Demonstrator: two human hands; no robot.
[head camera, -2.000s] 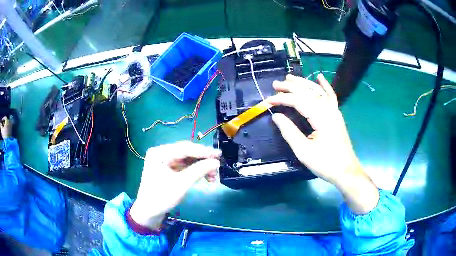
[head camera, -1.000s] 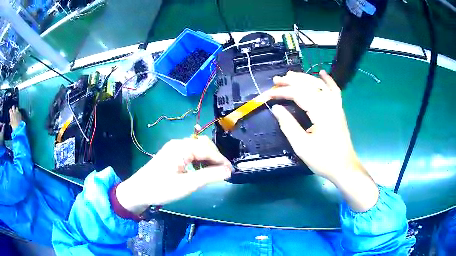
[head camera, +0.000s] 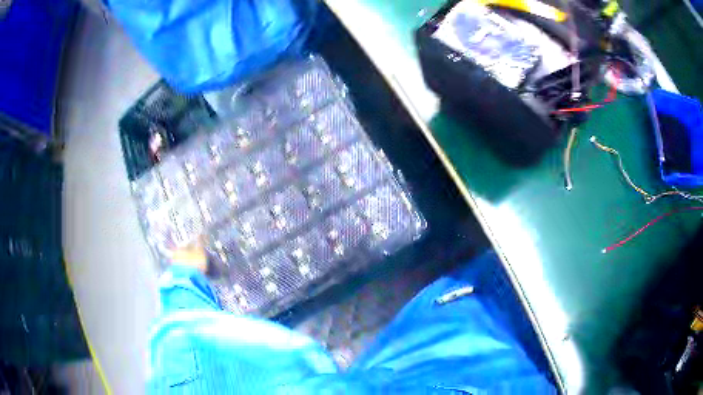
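My left hand (head camera: 189, 258) is small and blurred at the near left edge of a clear compartment tray (head camera: 416, 220). Its fingers are partly lost in glare, so I cannot tell whether it holds anything. The tray lies beside and below the bench edge, with several rows of small pale parts under or in shiny clear plastic. My right hand is not in view.
A neighbouring black unit (head camera: 493, 116) with a speckled board (head camera: 493, 46) sits on the green bench at the upper right. The blue bin (head camera: 682, 139) is at the right edge, with loose thin wires nearby. Another person's blue smock (head camera: 208, 38) is at the top.
The view has swung left and down from the chassis to the tray. My left hand has left the chassis area and is at the tray. My right hand has gone out of the picture.
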